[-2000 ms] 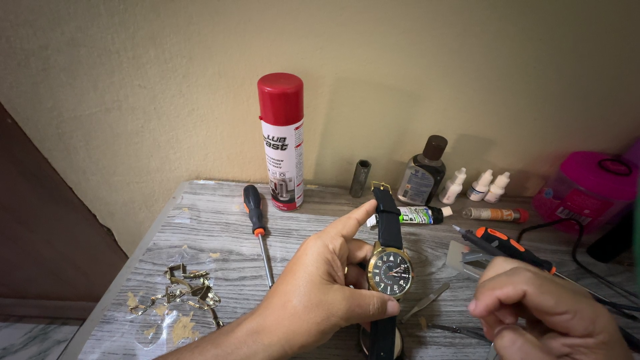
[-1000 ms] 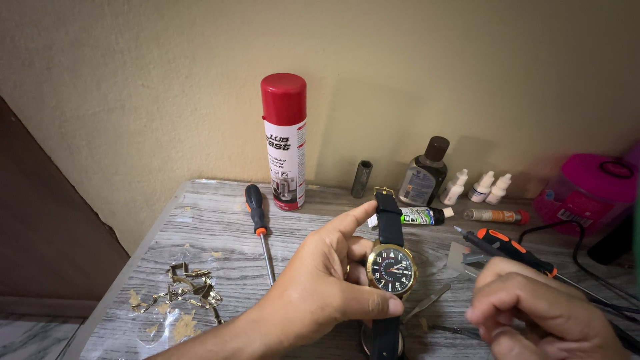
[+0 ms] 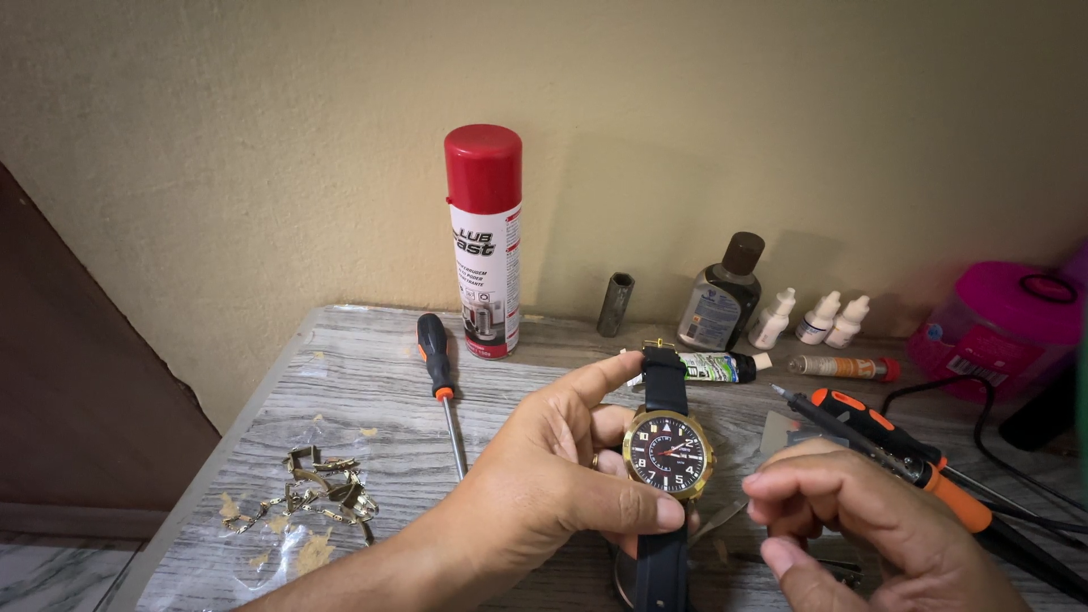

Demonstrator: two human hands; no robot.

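My left hand (image 3: 565, 459) holds a wristwatch (image 3: 669, 454) with a gold-coloured case, a black dial and a black strap. Its thumb lies across the lower edge of the case, and the index fingertip touches the strap near the buckle at the top. The dial faces up toward me. To the right of the watch, my right hand (image 3: 858, 523) hovers with curled fingers, thumb and fingertips apart, nothing visible between them. Under the watch's lower strap a round dark object shows in part. A thin metal tool (image 3: 721, 520), perhaps tweezers, lies between the hands.
A red-capped spray can (image 3: 486, 246) stands behind a screwdriver (image 3: 436, 365). Metal bracelet pieces (image 3: 319, 493) lie at left. Along the wall are a metal tube (image 3: 615, 304), a dark bottle (image 3: 722, 297) and small white bottles (image 3: 818, 319). A soldering iron (image 3: 952, 497) and pink container (image 3: 986, 331) sit at right.
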